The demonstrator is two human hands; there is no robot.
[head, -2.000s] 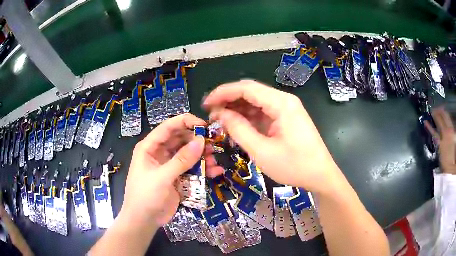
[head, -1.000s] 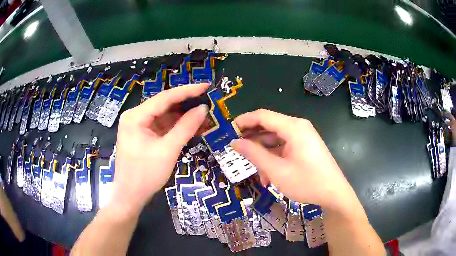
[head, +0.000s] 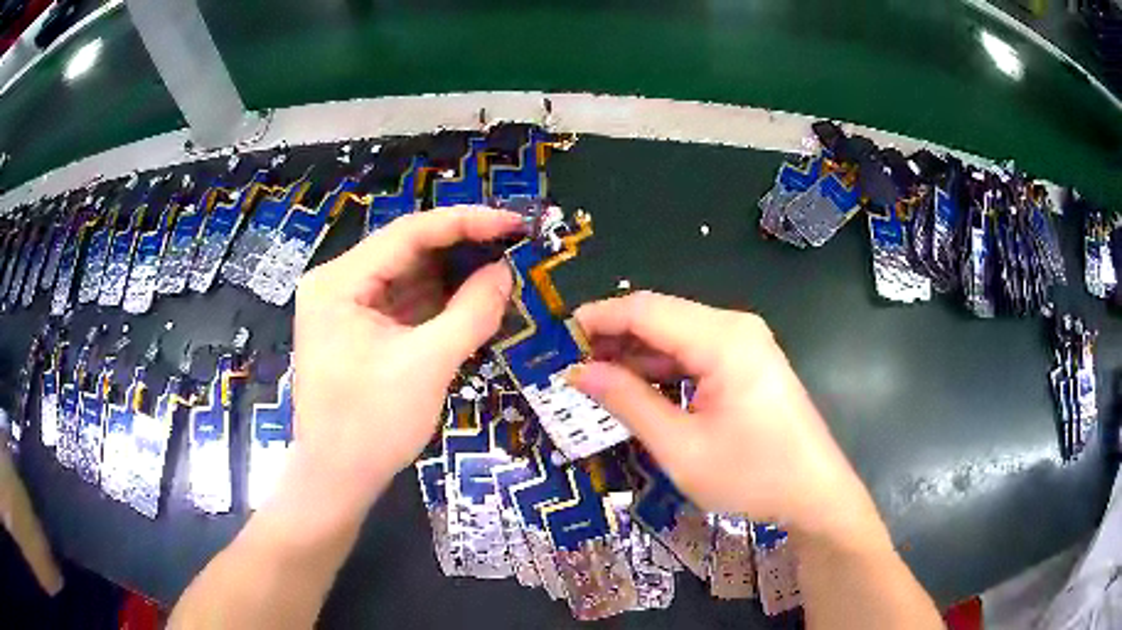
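Observation:
A flex circuit assembly (head: 541, 353) is held up between both hands, its blue part tilted and its silver lower section down to the right. Its thin orange tail points up, with a small pale and metallic part (head: 554, 227) at the top end. My left hand (head: 406, 314) pinches the assembly's upper left edge near a dark part; the fingers hide some of it. My right hand (head: 689, 382) pinches it near the join of blue and silver. Below lies the working pile of overlapping strips (head: 578, 542), partly hidden by my hands.
Strips lie in two rows at left (head: 138, 449). Darker bundled strips (head: 978, 240) lie at upper right, with a few more (head: 1074, 382) at far right. A pale raised edge (head: 357, 121) separates the dark worktop from a shiny green surface (head: 615, 49). Small white flecks lie on the worktop.
Two seconds ago both hands were close together over a piece's top end. Now they hold an assembly spread between them, and since one second ago it has barely moved. The camera view has shifted slightly.

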